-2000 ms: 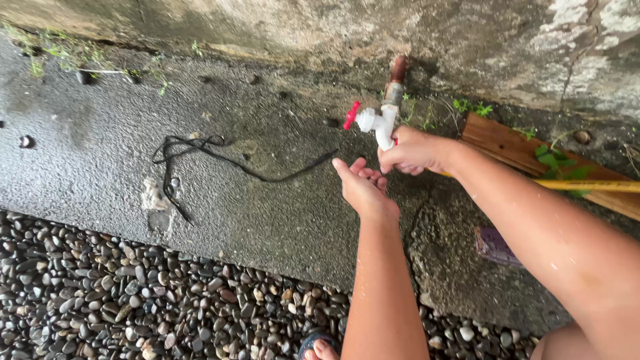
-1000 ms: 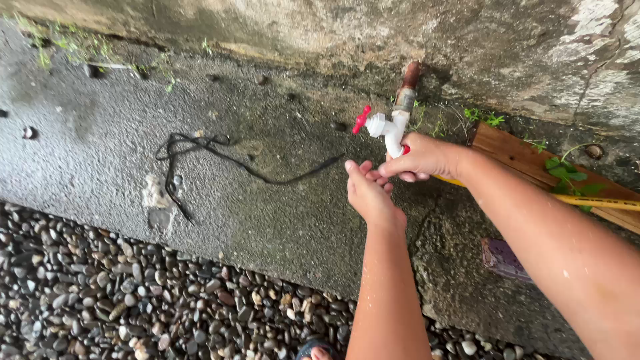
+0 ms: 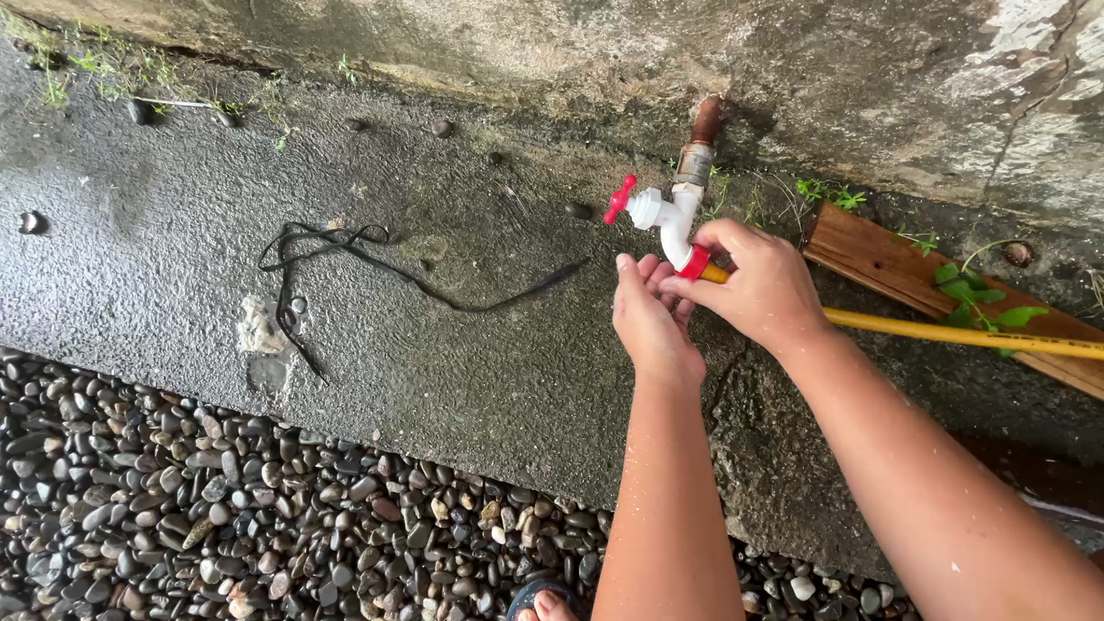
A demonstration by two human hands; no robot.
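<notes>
A white plastic faucet (image 3: 675, 226) with a red handle (image 3: 619, 199) is joined to a rusty metal pipe (image 3: 707, 121) from the wall. At its outlet is a red collar (image 3: 694, 261), with the end of a yellow hose (image 3: 957, 331) at it. My right hand (image 3: 750, 276) grips the hose end just below the collar, thumb and fingers around it. My left hand (image 3: 657, 323) is just below and left of the outlet, palm up, fingers curled near the collar and my right thumb; whether it touches the collar is unclear. A thin black strap (image 3: 418, 280) lies left of my hands.
The stained concrete wall (image 3: 517, 52) runs behind the faucet. A wooden plank (image 3: 897, 263) with a leafy sprig lies at the right. Wet concrete (image 3: 483, 371) spans the middle, edged by loose pebbles (image 3: 259, 517). A sandaled foot (image 3: 548, 604) shows at the bottom.
The red collar and the hose end at the outlet now show more, as my right hand has shifted on the hose. My left hand stays beside it, palm up.
</notes>
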